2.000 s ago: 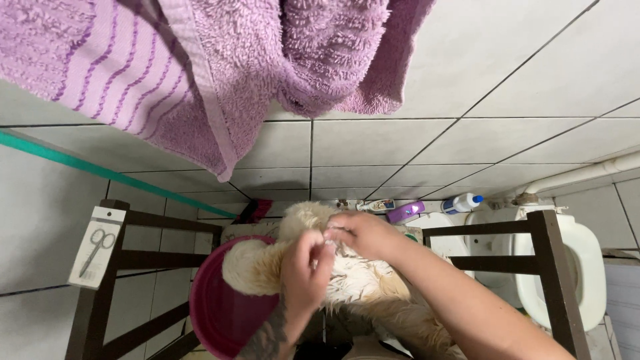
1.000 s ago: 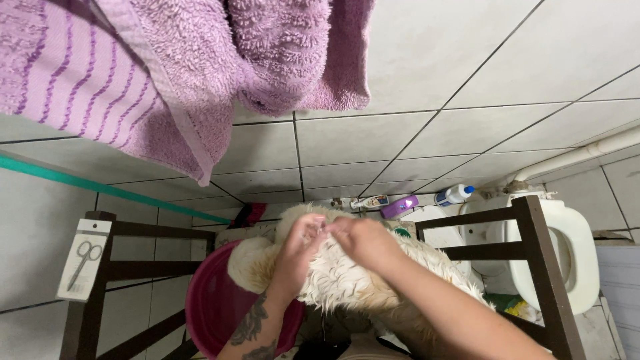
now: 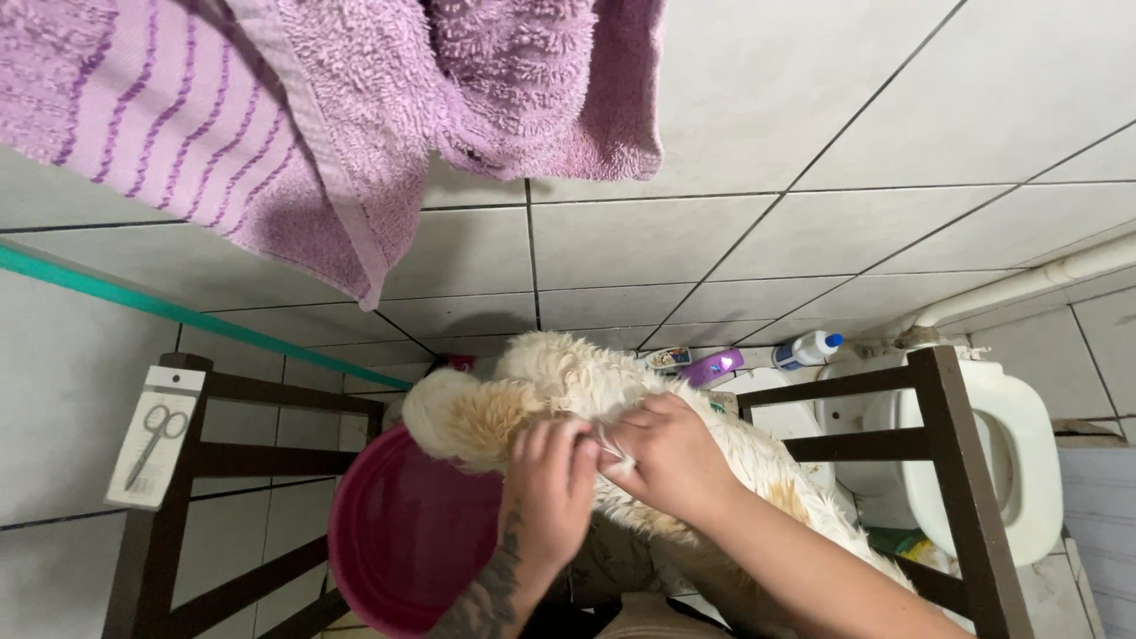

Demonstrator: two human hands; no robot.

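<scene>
A dog with cream and tan fur [image 3: 568,368] stands between dark wooden rails, its head over a magenta plastic tub [image 3: 404,532]. On its upper back my left hand [image 3: 550,484] and my right hand [image 3: 666,457] meet, fingers bent. Between the fingertips of both hands a tuft of the dog's fur is pinched. The fur looks damp and clumped. The dog's face and legs are mostly hidden.
A purple towel [image 3: 355,115] hangs above. Packaged scissors [image 3: 155,439] hang on the left wooden rail [image 3: 275,460]. A purple bottle [image 3: 712,366] and a white bottle with blue cap [image 3: 803,350] stand by the tiled wall. A toilet [image 3: 1029,479] is at right.
Both hands have stayed close together on the dog's back, with small shifts of the fingers. The view has moved slightly.
</scene>
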